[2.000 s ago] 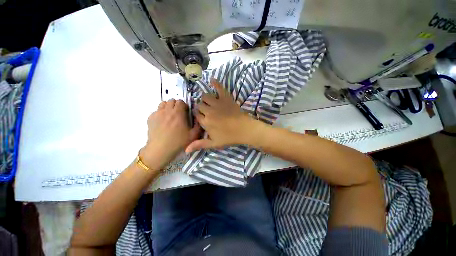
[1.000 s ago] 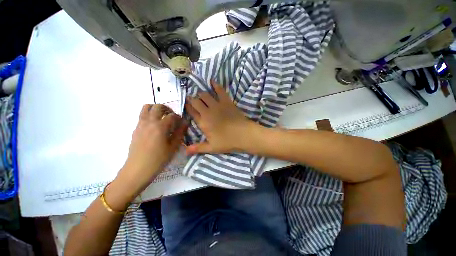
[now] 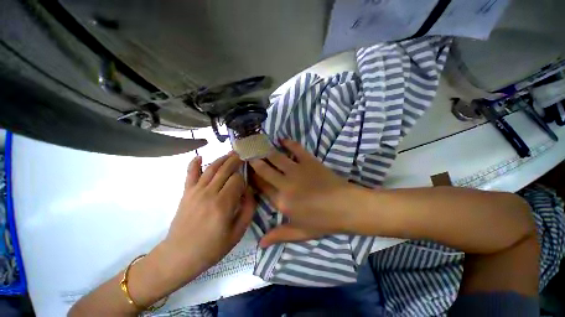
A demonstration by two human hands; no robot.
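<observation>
A grey-and-white striped garment piece [image 3: 378, 99] lies bunched on the table under the machine arm and hangs over the front edge. My right hand [image 3: 310, 192] lies spread on the cloth, fingertips just below the cream ribbed knob [image 3: 253, 147] of the sewing machine [image 3: 186, 56]. My left hand [image 3: 214, 207] is beside it on the left, fingers at the cloth's left edge, thumb side touching the cloth. The needle and presser foot are hidden behind the knob and my fingers. I cannot tell whether my left fingers pinch the edge.
Black-handled snips [image 3: 509, 133] and a small round metal piece [image 3: 464, 109] lie at the right. A brown tab [image 3: 441, 179] is near the front edge. A paper note [image 3: 396, 25] is on the machine. A blue bin rim [image 3: 13, 229] stands at far left. More striped cloth [image 3: 415, 278] is below the table.
The view has moved closer to the machine head. My left hand has flattened and its fingers now reach up beside the knob. My right hand stays on the cloth.
</observation>
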